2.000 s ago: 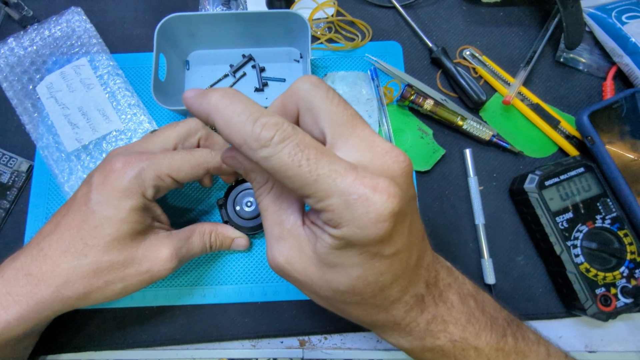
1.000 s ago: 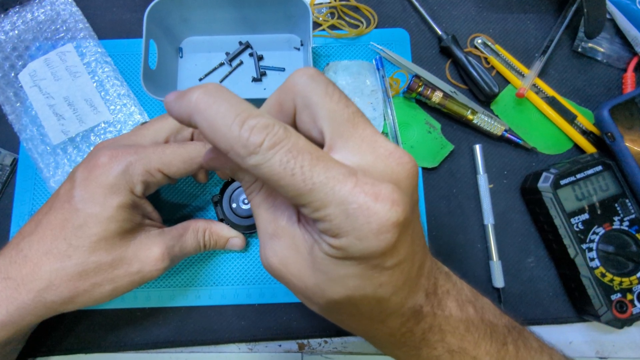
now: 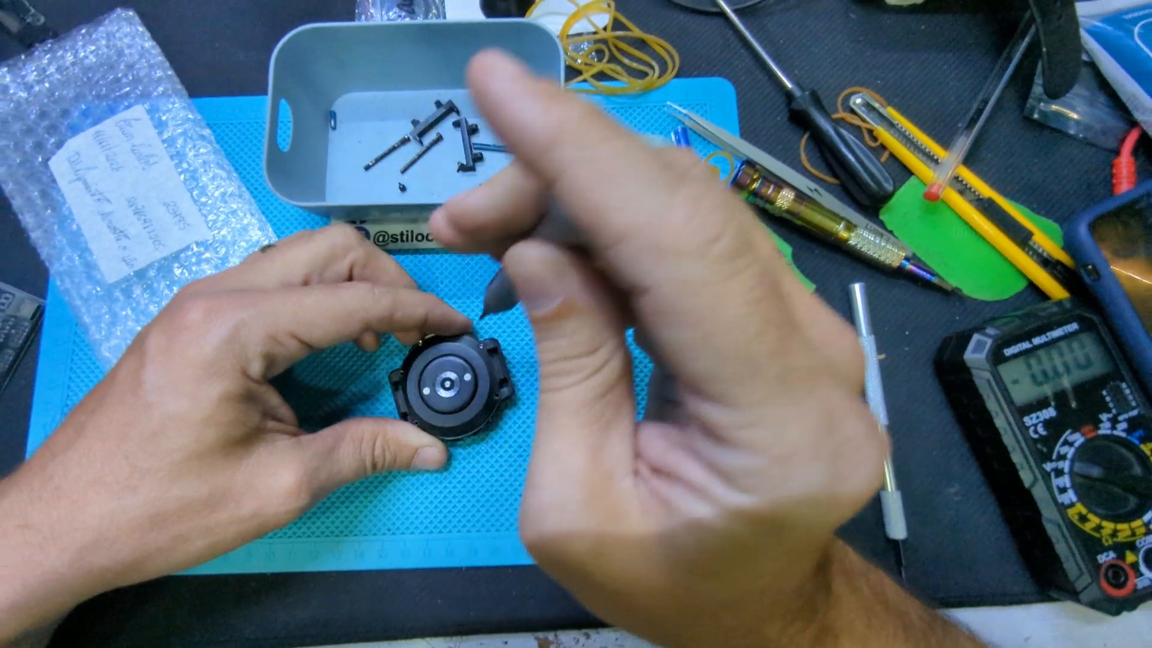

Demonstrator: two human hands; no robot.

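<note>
A round black watch body without its strap (image 3: 450,385), its sensor back facing up, stands near the middle of the blue mat (image 3: 360,531). My left hand (image 3: 270,378) grips its left edge between thumb and forefinger. Above and to the right of the watch, my right hand (image 3: 675,360) holds a dark, pointed tool (image 3: 500,295) between thumb and fingers. The tip points down-left, close to the watch's upper edge; most of the tool is hidden by the hand, so its kind cannot be told.
A grey plastic bin (image 3: 306,162) with small black parts stands behind. Bubble wrap (image 3: 207,207) lies left. To the right lie tweezers (image 3: 765,162), a precision screwdriver (image 3: 819,216), a yellow utility knife (image 3: 972,198), a screwdriver (image 3: 841,148), a craft knife (image 3: 871,387) and a digital multimeter (image 3: 1062,450).
My right hand has moved right, off the watch, so the whole watch back and the tool's dark tip now show. My left hand keeps its grip.
</note>
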